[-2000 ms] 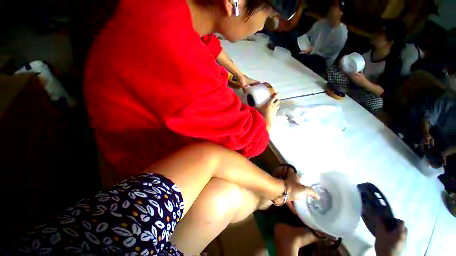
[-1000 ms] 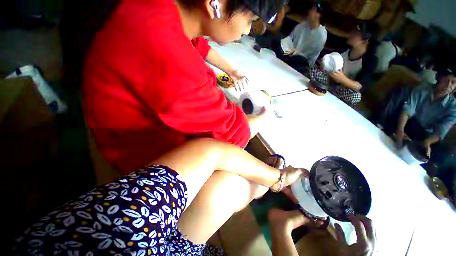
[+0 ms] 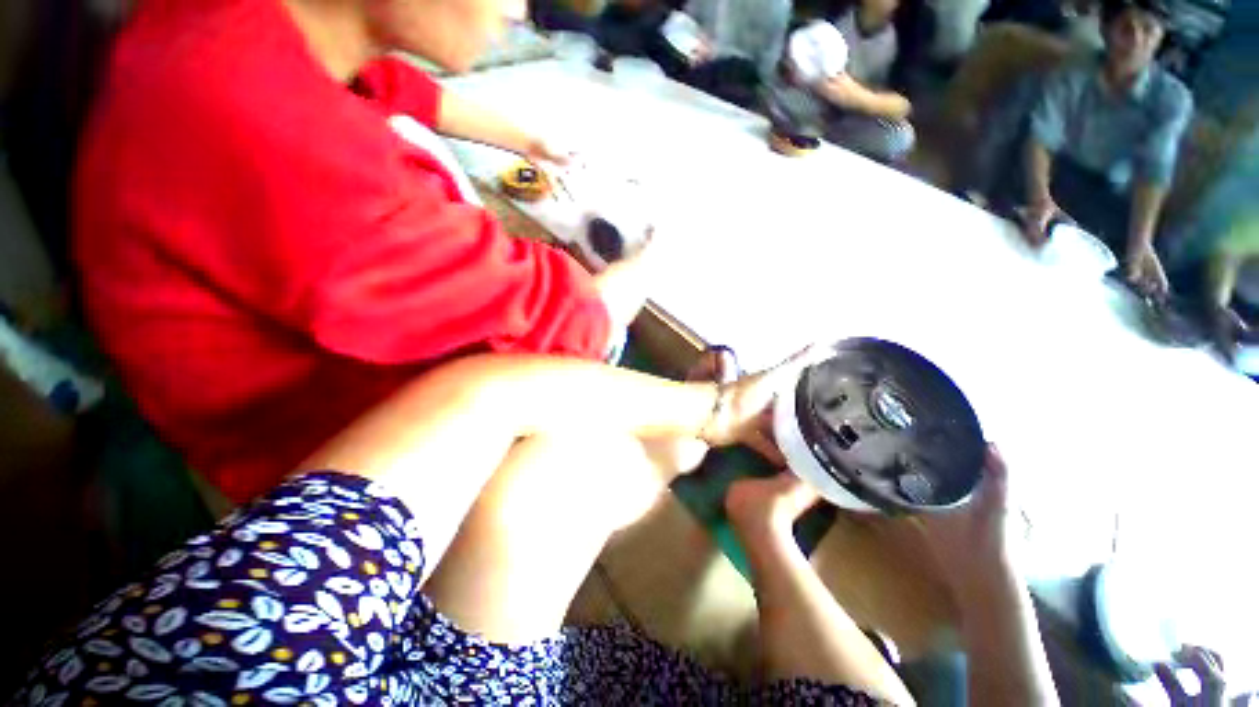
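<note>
A black printed lid (image 3: 895, 403) with a pale round logo lies face up on a white bowl (image 3: 798, 449), above my lap and beside the table. The lid looks level with the bowl's rim; whether it is pressed fully on cannot be told. My left hand (image 3: 753, 417), with a bracelet at the wrist, holds the bowl's left side. My right hand (image 3: 969, 500) grips the lid and bowl at the lower right rim. The bowl hides some fingertips.
A long white table (image 3: 773, 249) runs beyond the bowl. At left, a person in a red sweater (image 3: 318, 249) handles a white bowl (image 3: 608, 228) beside a yellow-gold disc (image 3: 525, 180). Several people sit across. Another white bowl (image 3: 1132, 615) is at lower right, partly blurred.
The black lid has moved left from beside the bowl onto its top, and the bowl has turned from interior-facing to lid-up. The view has shifted right. My right hand now meets the bowl's rim.
</note>
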